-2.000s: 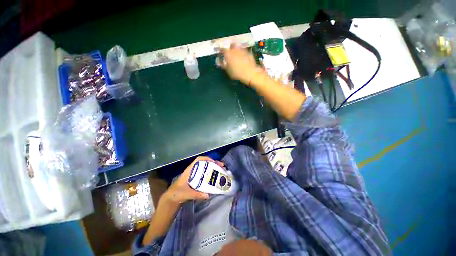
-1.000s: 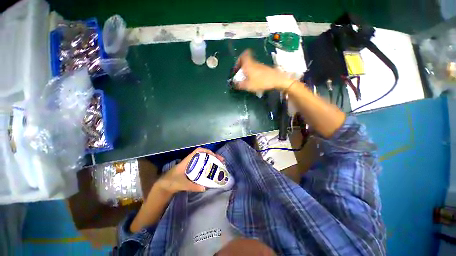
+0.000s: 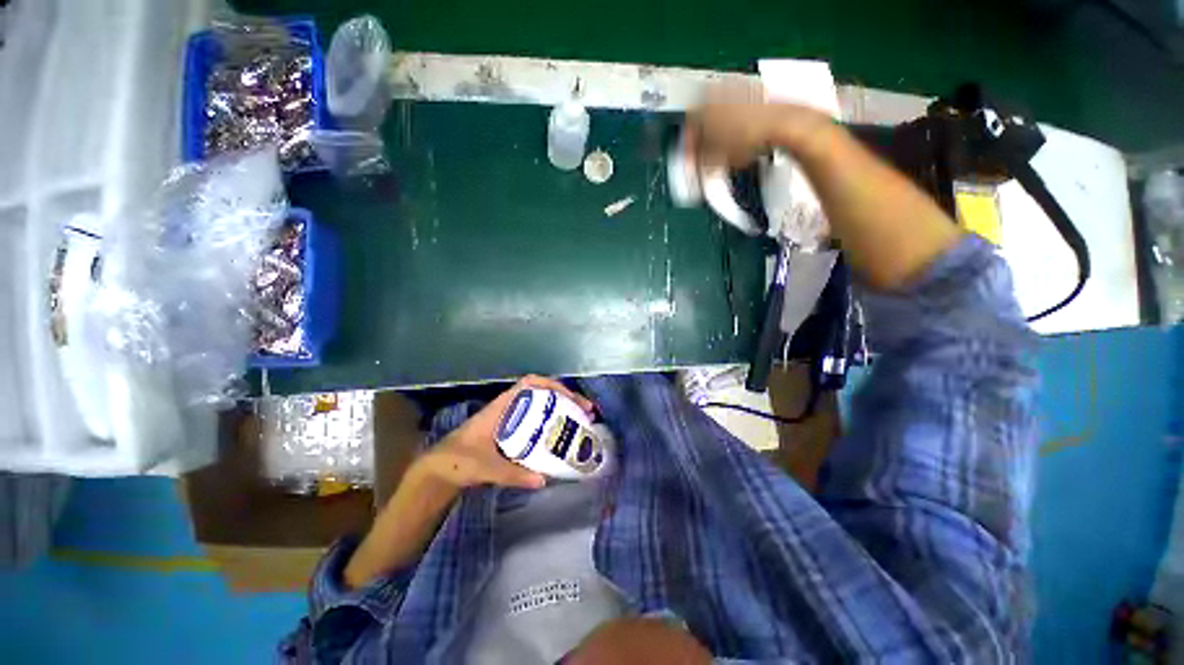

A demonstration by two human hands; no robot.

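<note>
My left hand (image 3: 481,448) holds a white handheld device (image 3: 556,435) over my lap, with its dark display and round button area facing up. My right hand (image 3: 747,127) is blurred at the back right of the green mat (image 3: 519,273). A curved white thing (image 3: 734,205) and another white shape show below its fingers; I cannot tell if it grips them. A small pale piece (image 3: 619,205) lies on the mat, near a small round dish (image 3: 597,166) and a translucent bottle (image 3: 567,134).
Blue bins (image 3: 309,292) of shiny parts, a clear bag (image 3: 195,279) and a white tray (image 3: 98,403) are at the left. Black-handled tools (image 3: 771,331) and cords lie right of the mat. A white sheet (image 3: 1058,234) is at far right. Open boxes (image 3: 234,481) sit below.
My right hand has moved from the mat's middle toward the back right. The green board seen there before no longer shows. The small pale piece now shows on the mat. My left hand still holds the device.
</note>
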